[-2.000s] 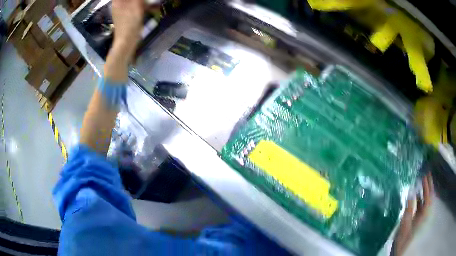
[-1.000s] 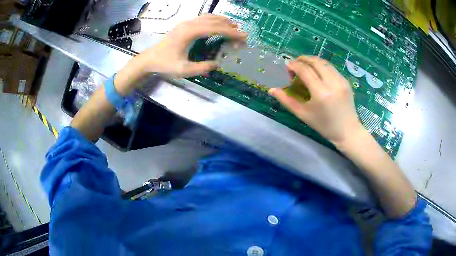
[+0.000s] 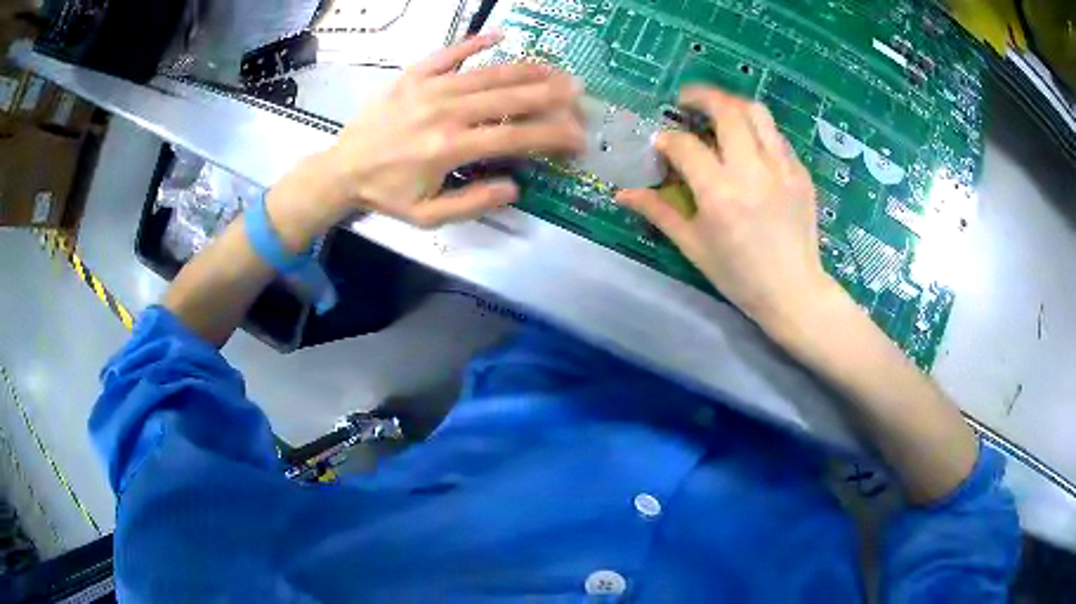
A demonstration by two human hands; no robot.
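A large green circuit board [image 3: 767, 71] lies on the line in front of me. A flat grey metal plate with small holes [image 3: 621, 144] lies at the board's near edge, partly hidden by both hands. Thin yellow edges show beside it. My left hand [image 3: 460, 136], with a light blue wrist strap [image 3: 274, 242], is over the plate's left end with its fingers on it. My right hand [image 3: 743, 195] holds the plate's right end between thumb and fingers. Whether the plate rests fully on the board cannot be told.
A metal rail [image 3: 566, 283] runs along the near side. A black crate [image 3: 309, 334] with clear crumpled plastic [image 3: 201, 212] stands below left. Dark parts [image 3: 277, 65] lie left of the board. Yellow pieces [image 3: 989, 21] show at the upper right. Cardboard boxes [image 3: 35, 177] are at far left.
The left hand, earlier reaching away, and the right hand, earlier at the board's side, are now both at the grey plate. In the last second, the left hand has spread further over it.
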